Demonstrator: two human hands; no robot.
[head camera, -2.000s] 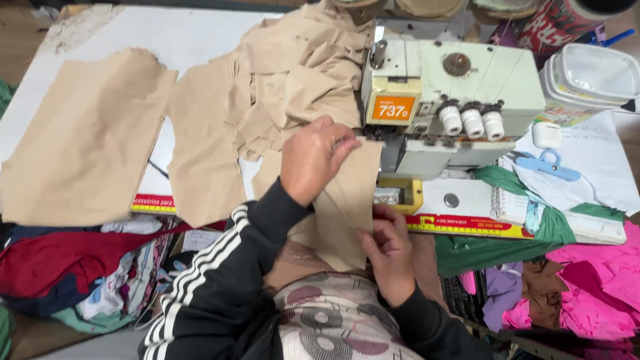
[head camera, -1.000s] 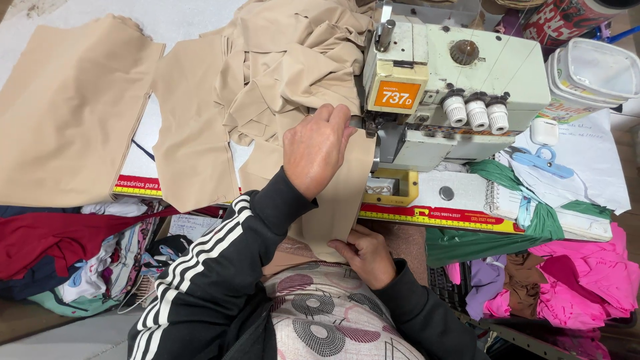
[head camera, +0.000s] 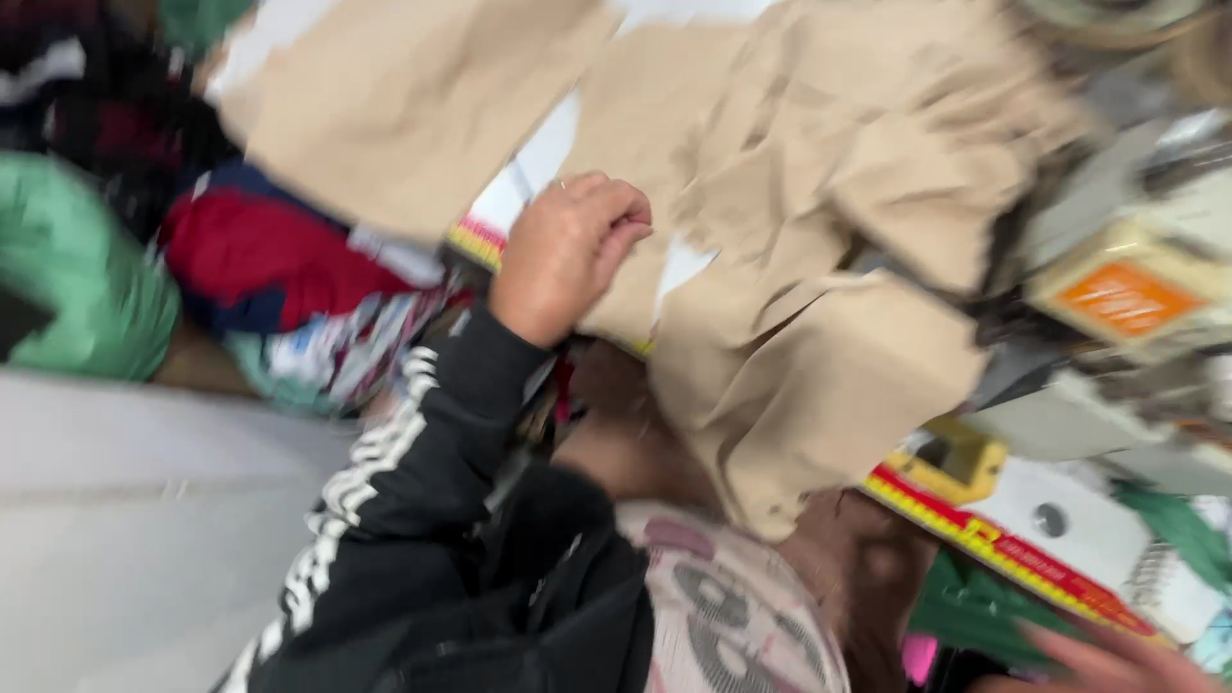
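My left hand is over the beige fabric pieces, its fingers curled together; whether cloth is pinched between them I cannot tell. A loose beige fabric piece hangs over the table's front edge, to the right of that hand and touched by neither hand. At the bottom right corner my right hand shows only in part, blurred, with its fingers apart and nothing seen in them. The sewing machine stands at the right, beyond the loose piece. The view is blurred.
Another beige fabric piece lies at the upper left of the table. Red and navy cloth and green cloth are piled at the left. A measuring tape strip runs along the front edge, near a yellow tray and a spiral notebook.
Both hands have let go of the beige piece by the machine. My left hand has moved left over the other pieces, my right hand away to the lower right. The view has swung left and tilted.
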